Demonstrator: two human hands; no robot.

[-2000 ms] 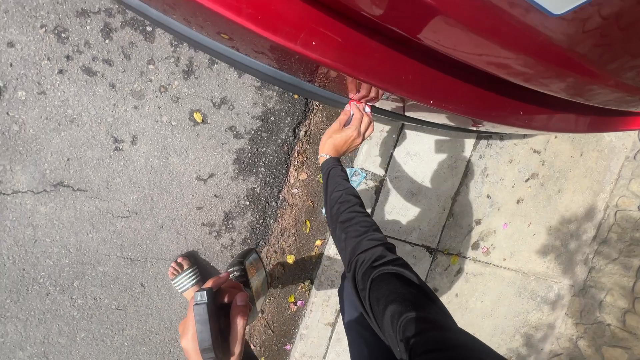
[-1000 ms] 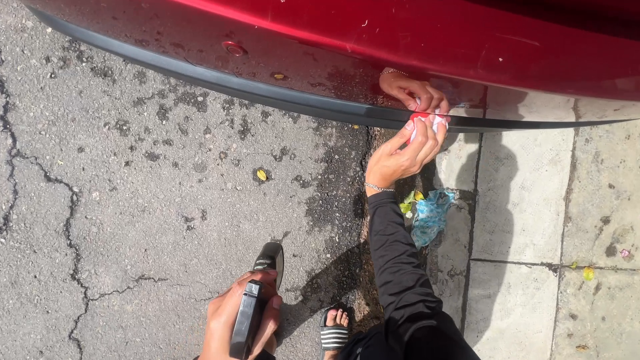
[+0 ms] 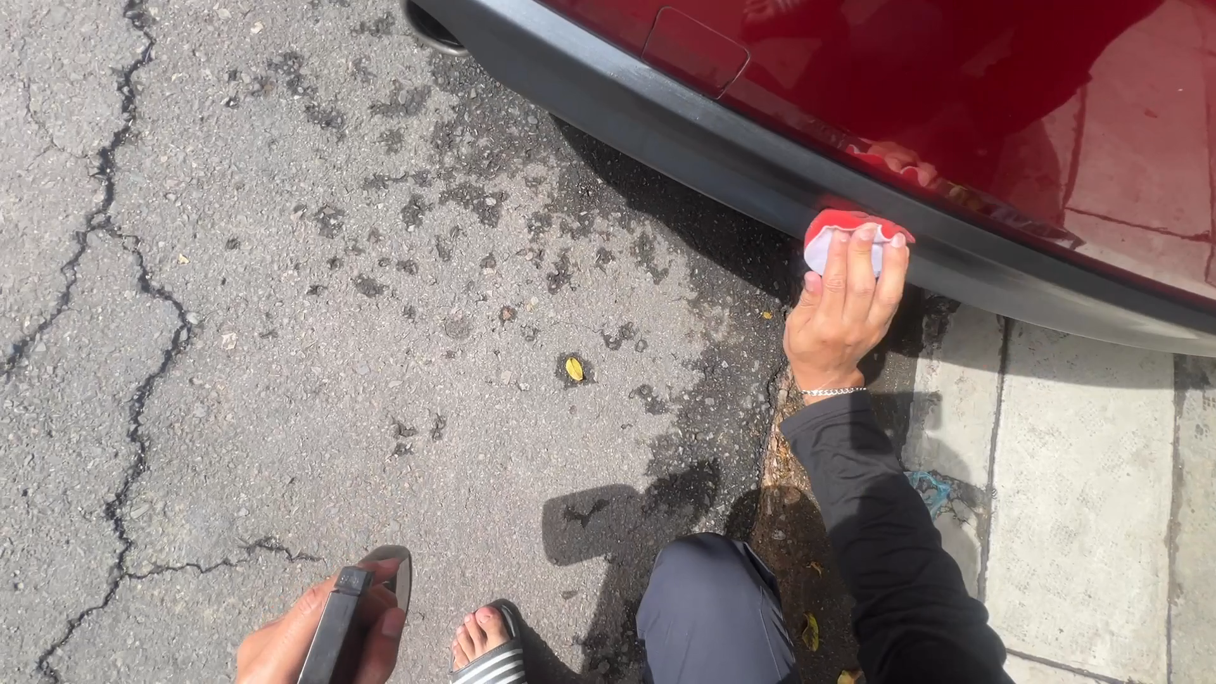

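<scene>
My right hand (image 3: 841, 309) presses a red and white cloth (image 3: 845, 242) against the black plastic lower trim (image 3: 703, 142) of a red car's bumper (image 3: 855, 85). The fingers lie over the cloth, and a chain bracelet circles the wrist below the black sleeve. At the lower left, my left hand (image 3: 328, 622) grips a flat black object (image 3: 334, 627), seen edge-on; its kind cannot be told. This hand is well apart from the car, over the asphalt.
Cracked asphalt (image 3: 456, 380) lies to the left, and a pale paved kerb (image 3: 1073, 475) to the right. An exhaust pipe (image 3: 432, 28) shows under the bumper. Below are my bent knee (image 3: 712, 608) and a foot in a striped slide sandal (image 3: 489, 655). A blue scrap (image 3: 931, 492) lies by the kerb.
The cloth in my right hand was at the lower edge of the bumper and is now spread on the black trim. My left hand still holds the black object. The view has shifted.
</scene>
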